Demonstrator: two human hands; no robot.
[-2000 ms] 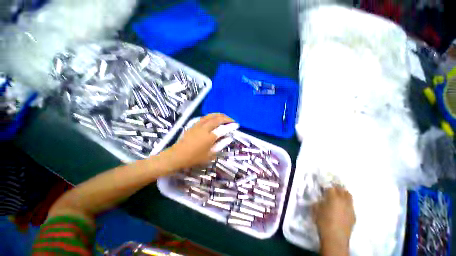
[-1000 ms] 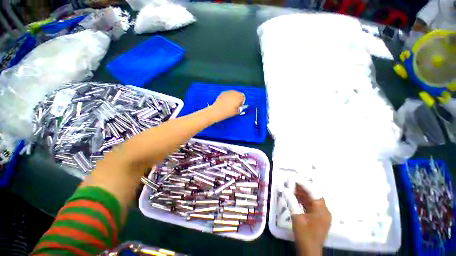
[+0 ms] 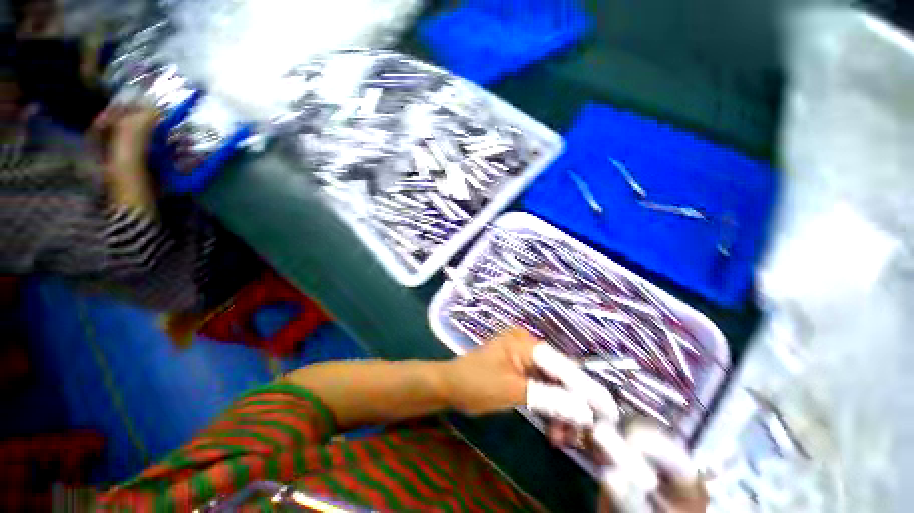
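My left hand [image 3: 546, 386], with white covers on its fingers, is over the near edge of the small white tray [image 3: 724, 351]. My right hand [image 3: 656, 476], blurred and partly cut off by the bottom edge, meets it fingertip to fingertip. Whether a small part is between the fingers is too blurred to tell. The small white tray is heaped with silver, dark-red-tinted pieces [image 3: 591, 291]. The blue tray [image 3: 681, 165] behind it holds several thin-stemmed inserts [image 3: 673, 209] lying apart.
A large white tray [image 3: 546, 150] of metal tubes [image 3: 426, 170] stands at left, partly under a clear bag [image 3: 291, 40]. Another blue tray [image 3: 501, 40] lies behind. A white bag [image 3: 842, 220] fills the right. Another person's hand [image 3: 130, 140] and a red stool [image 3: 271, 316] show at left.
The view has swung left. My left hand has come back from the blue tray to the small white tray's near edge. My right hand has left the white fittings and joined it.
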